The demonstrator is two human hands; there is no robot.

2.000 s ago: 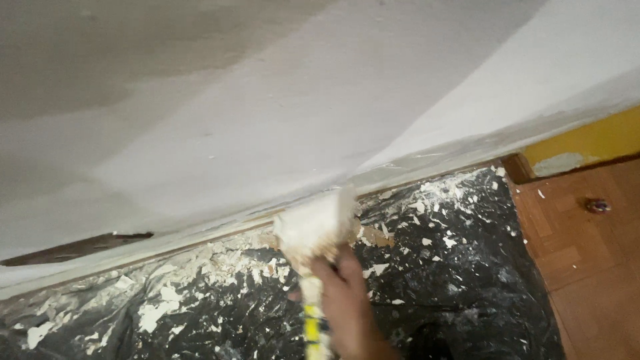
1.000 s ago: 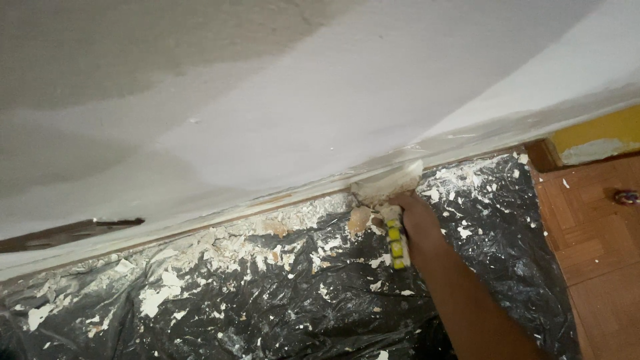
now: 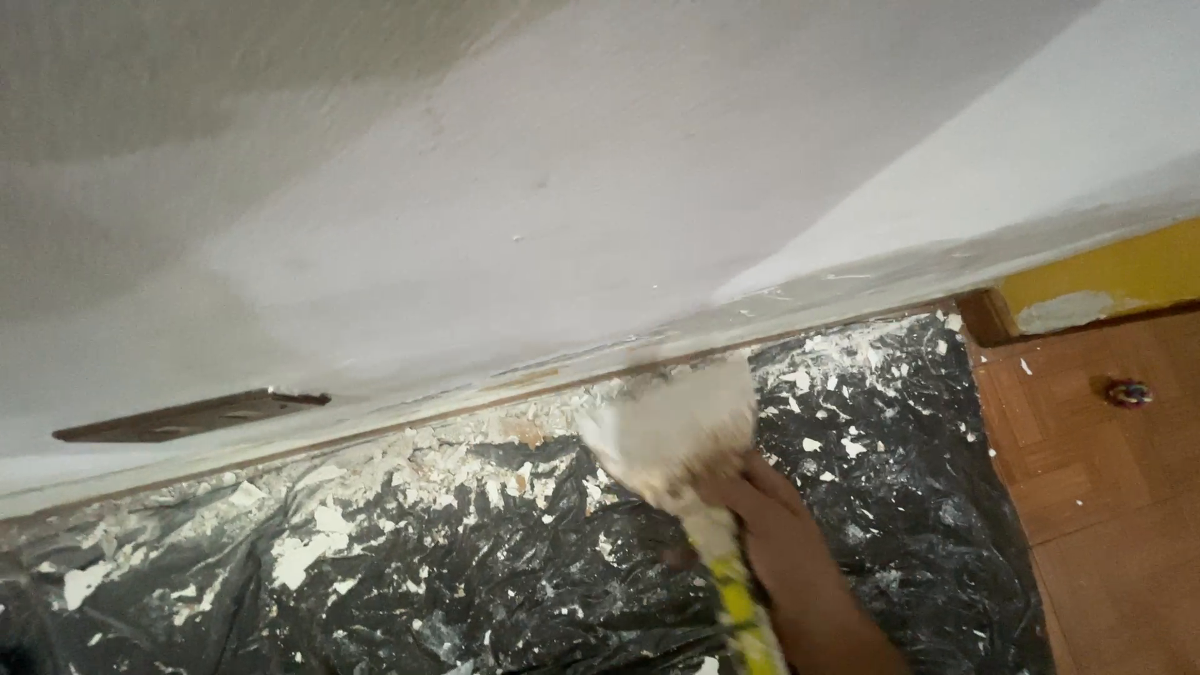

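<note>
My right hand (image 3: 759,516), coming in from the lower right, is closed around a wide putty knife (image 3: 680,422) with a yellow and black handle (image 3: 741,600). The blade looks pale, coated and motion-blurred. Its broad edge lies close to the foot of the grey-white wall (image 3: 562,187); whether it touches the wall cannot be told. Beneath the tool, black plastic sheeting (image 3: 403,581) is strewn with white flakes of paint or plaster (image 3: 309,548). My left hand is out of view.
A dark elongated recess (image 3: 187,419) marks the low wall at left. At right are wooden parquet flooring (image 3: 1106,469), a small dark object (image 3: 1128,392) on it, and a yellow wall section (image 3: 1116,272) with a whitish patch, beside a brown wooden piece (image 3: 984,317).
Along the foot of the wall, my right hand and the putty knife moved right, then came back left. The blade now shows broader and flatter to the view.
</note>
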